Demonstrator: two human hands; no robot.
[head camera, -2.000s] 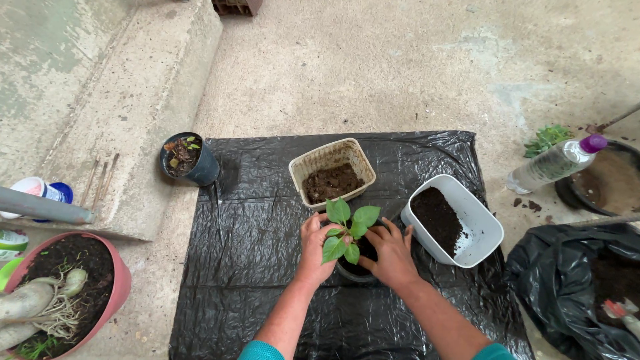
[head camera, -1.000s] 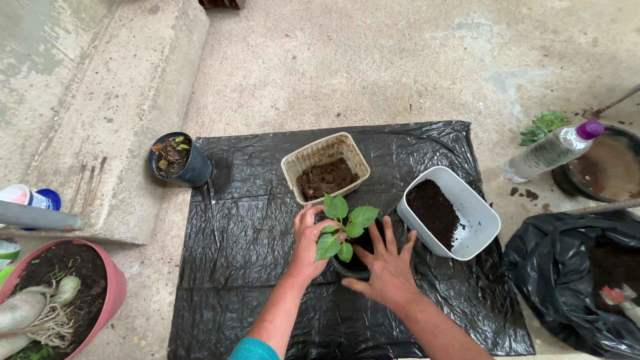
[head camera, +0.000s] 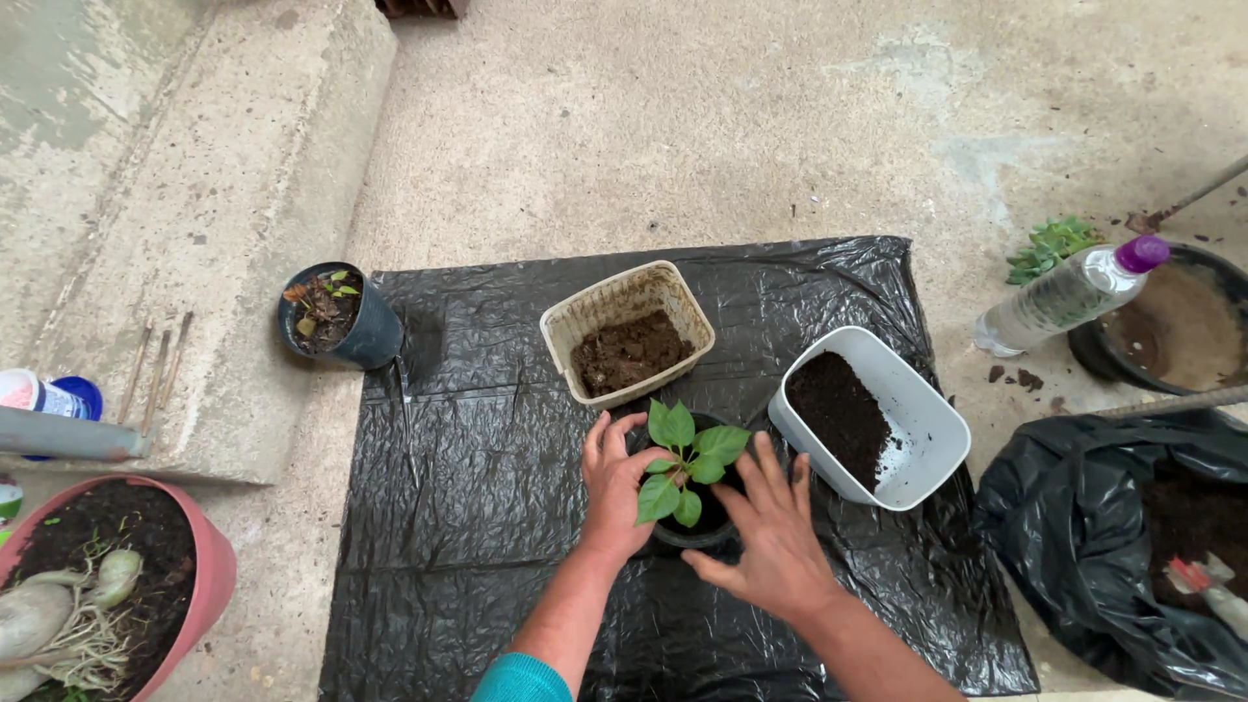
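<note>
A leafy green seedling (head camera: 690, 458) stands in a dark round pot (head camera: 694, 536) on a black plastic sheet (head camera: 468, 595). My left hand (head camera: 616, 487) is at the pot's left side, its thumb reaching to the leaves; whether it grips the stem is hidden. My right hand (head camera: 775, 531) lies at the pot's right side, fingers spread, fingertips over the rim and soil. Just beyond the pot sits a beige plastic tub (head camera: 554, 336) with brown soil (head camera: 634, 351). To the right is a white plastic container (head camera: 921, 419) partly filled with dark potting soil (head camera: 838, 414).
At left are a small blue-grey pot (head camera: 375, 327) and a pink planter (head camera: 216, 565) with thick bulbous roots. At right stand a clear bottle with purple cap (head camera: 1063, 297), a black basin (head camera: 1097, 356) and a black bag of soil (head camera: 1053, 517). A concrete ledge (head camera: 244, 175) runs along the left.
My right hand's fingers have spread and shifted at the pot's right side since the earliest frame. My left hand stays beside the seedling. The containers have not moved on the sheet.
</note>
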